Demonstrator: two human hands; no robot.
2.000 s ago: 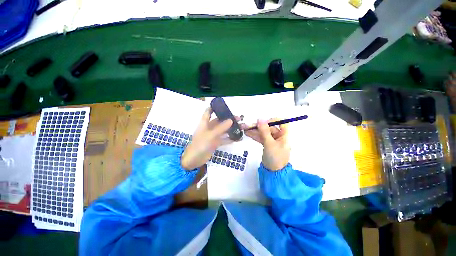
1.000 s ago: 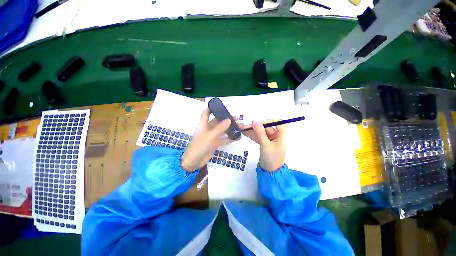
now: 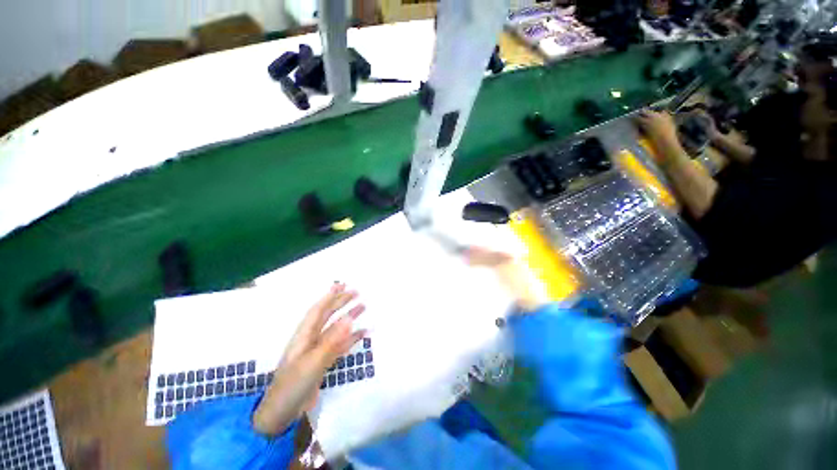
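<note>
My left hand (image 3: 317, 349) is over the partly emptied sticker sheet (image 3: 202, 321), fingers apart, holding nothing. Rows of small dark adhesive pieces (image 3: 216, 376) show on that sheet beside my wrist. My right hand (image 3: 500, 266) is blurred over the right part of the white work sheet (image 3: 413, 303); a faint grey streak lies by its fingertips, and I cannot tell whether it holds anything. A black device housing (image 3: 486, 213) lies just beyond my right hand, near the clear blister tray (image 3: 624, 239).
The green conveyor belt (image 3: 239, 202) carries several black housings beyond the sheet. A metal upright (image 3: 445, 119) stands behind the work sheet. A spare sticker sheet (image 3: 29, 436) is at lower left on cardboard (image 3: 110, 395). A person's arm (image 3: 684, 170) reaches in at right, beyond the tray.
The view has swung right. My left hand no longer holds the black housing and its fingers have opened. My right hand has moved away from the left, towards the tray side.
</note>
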